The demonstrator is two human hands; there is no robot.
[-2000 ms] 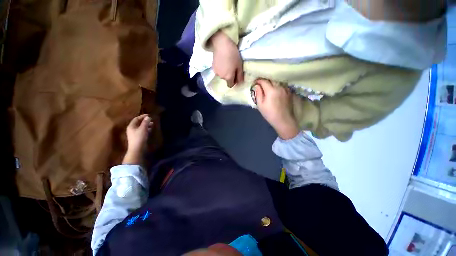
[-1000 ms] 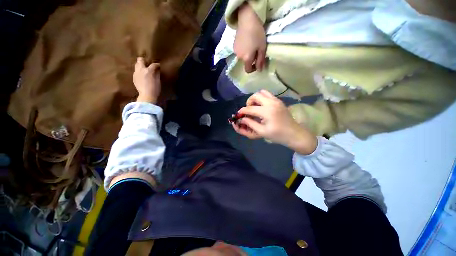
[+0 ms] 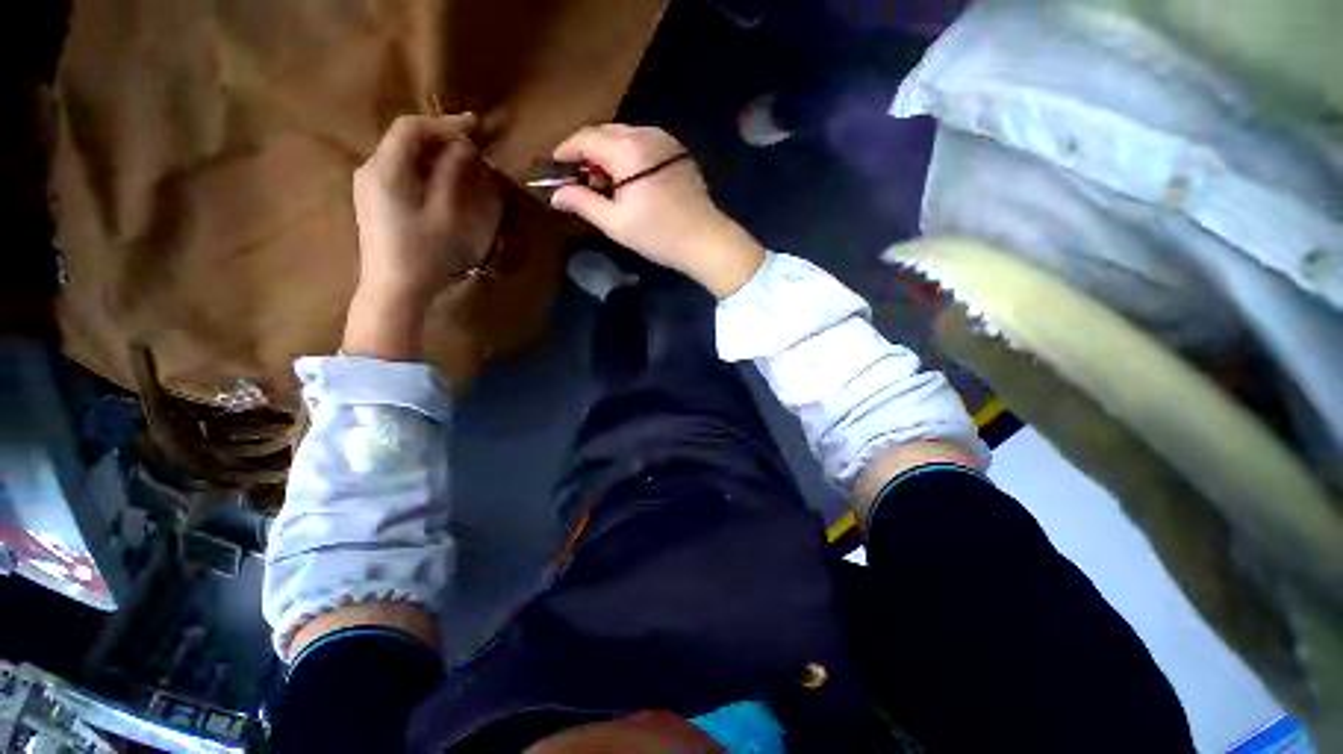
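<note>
The large brown bag (image 3: 221, 192) hangs or lies at the upper left, creased, with brown straps (image 3: 214, 435) at its lower edge. My left hand (image 3: 424, 206) is closed on the bag's material near its right part; fine thread-like bits show at the fingertips. My right hand (image 3: 636, 184) holds small dark thread snips (image 3: 575, 177), their short metallic tip pointing left towards my left hand. A dark cord runs from the snips across my right hand. The snips' tip is close to the bag's edge; I cannot tell if it touches.
A person in a pale yellow and white garment (image 3: 1119, 354) stands close at the right. A machine or bench with metal parts (image 3: 133, 707) is at the lower left. Grey floor with a yellow line (image 3: 843, 526) and a white surface (image 3: 1083, 552) show below and right.
My right hand has moved left from near the other person to beside my left hand, snips still held. My left hand is now raised at the bag. The person's garment has shifted right and nearer.
</note>
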